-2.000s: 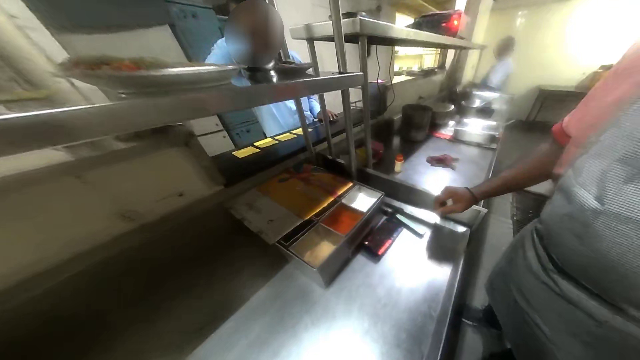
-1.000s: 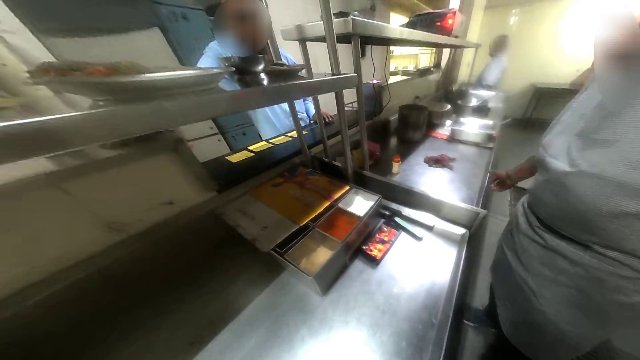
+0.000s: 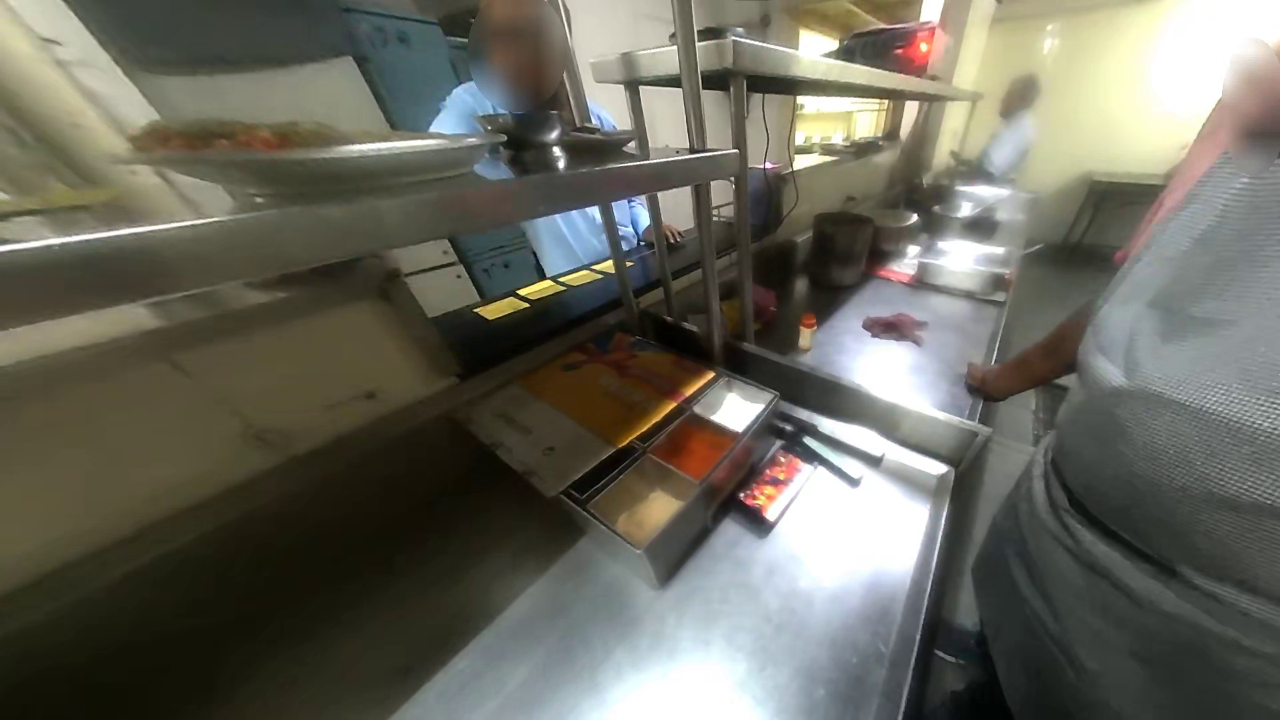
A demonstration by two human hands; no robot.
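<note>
Neither of my hands is in the frame. A metal spice box point(image 3: 650, 560) rests on the steel counter point(image 3: 560, 650), with white, orange-red and tan powders in its compartments. A yellow and white printed cover point(image 3: 600, 400) lies over its left part. Right of the box is a phone point(image 3: 775, 484) with a bright, colourful screen. Two dark-handled utensils point(image 3: 820, 448), perhaps knives, lie behind the phone. On the steel shelf at upper left stands a metal plate of food point(image 3: 330, 165), with a dark bowl point(image 3: 535, 130) beside it.
At right stands a person in a grey apron point(image 3: 1170, 400), one hand point(image 3: 990, 380) at the far counter's edge. Another person in light blue point(image 3: 580, 230) is behind the shelf. The far counter holds a reddish cloth point(image 3: 895, 327), an orange-capped bottle point(image 3: 807, 332) and a large pot point(image 3: 840, 250).
The aproned person's hand has moved from the near counter's corner to the far counter's edge. The phone's screen, dark two seconds ago, is lit in bright colours.
</note>
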